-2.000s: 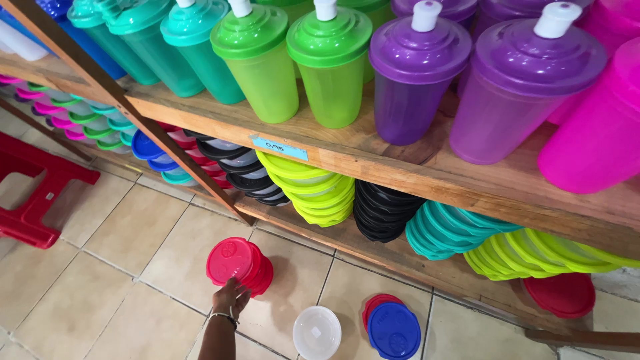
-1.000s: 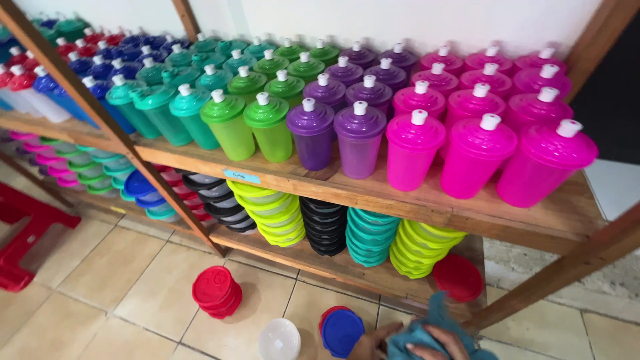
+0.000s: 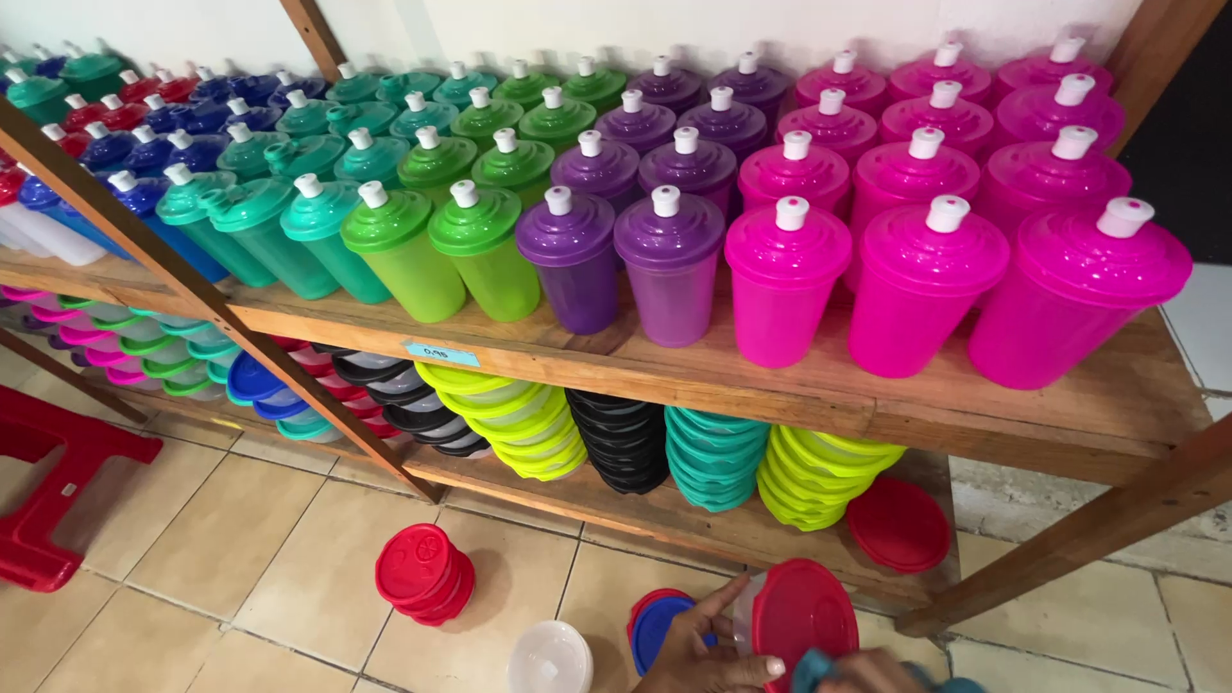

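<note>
At the bottom of the head view, my left hand (image 3: 707,650) holds a clear plastic container with a red lid (image 3: 804,621), fingers around its side. Beside it my right hand (image 3: 871,674), blurred and partly cut off by the frame, has a teal cloth (image 3: 813,669) against the lid's lower edge. Left of my hands, a blue lid (image 3: 656,630) lies over a red one on the floor, partly hidden by my left hand. A whitish translucent container (image 3: 551,659) and a stack of red lidded containers (image 3: 423,573) stand farther left on the tiles.
A wooden shelf (image 3: 674,380) carries rows of coloured tumblers with white spouts. Below are stacked lidded containers (image 3: 616,438) and a red lid (image 3: 898,525) near the right end. A slanting wooden post (image 3: 1068,529) is close right of my hands; a red plastic stool (image 3: 72,481) stands left.
A hand was at the red stack two seconds ago. One second ago both hands were at the lower right with the teal cloth; now the red-lidded container shows in my left hand.
</note>
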